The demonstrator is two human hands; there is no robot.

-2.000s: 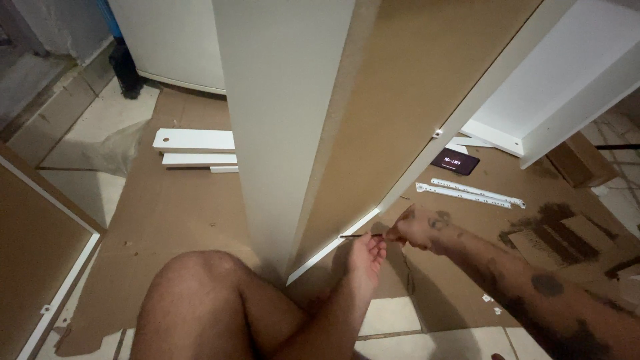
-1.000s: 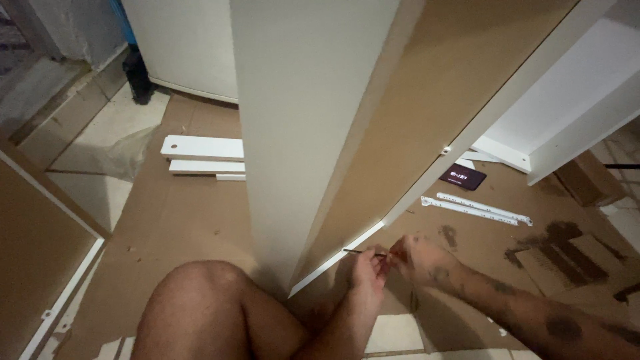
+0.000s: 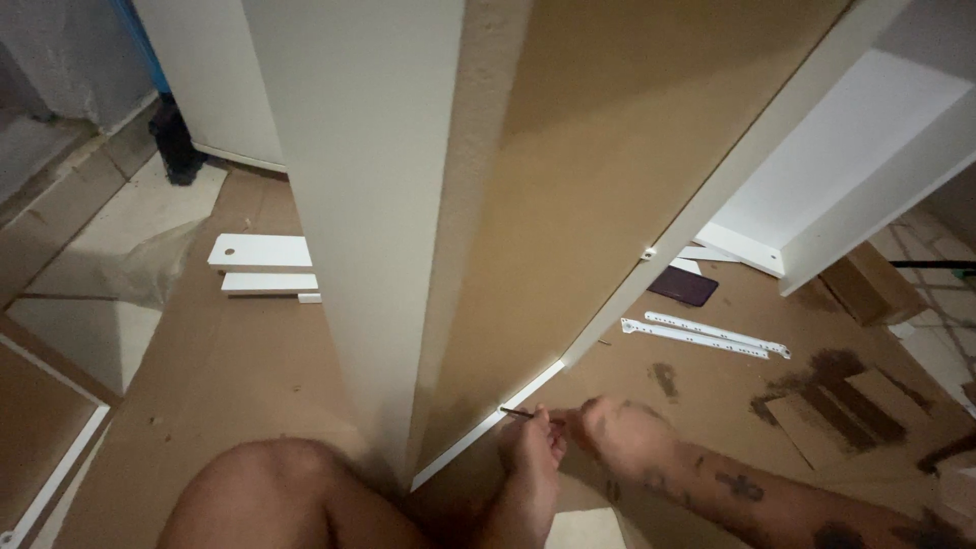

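My left hand (image 3: 531, 441) pinches the thin dark shaft of a screwdriver (image 3: 520, 412) near its tip. That tip meets a small bracket on the white edge strip (image 3: 457, 448) of an upright furniture panel with a brown back (image 3: 579, 168). Just to the right, my right hand (image 3: 621, 427) is closed around the tool's rear end; the handle is hidden in the fingers, and the hand is slightly blurred. A second small white bracket (image 3: 648, 254) sits higher along the panel's frame. Two white metal drawer slides (image 3: 705, 335) lie on the cardboard beyond my right hand.
Flattened cardboard (image 3: 290, 381) covers the tiled floor. White boards (image 3: 263, 252) lie left of the panel. A dark phone (image 3: 684, 286) rests near the slides. A white furniture piece (image 3: 862, 145) stands at right, beside a cardboard box (image 3: 869, 286). Another brown panel (image 3: 46, 427) is at lower left.
Both hands stay at the bottom edge strip with the screwdriver. The phone's screen was lit in the earlier frames and is dark now. The view has shifted a little.
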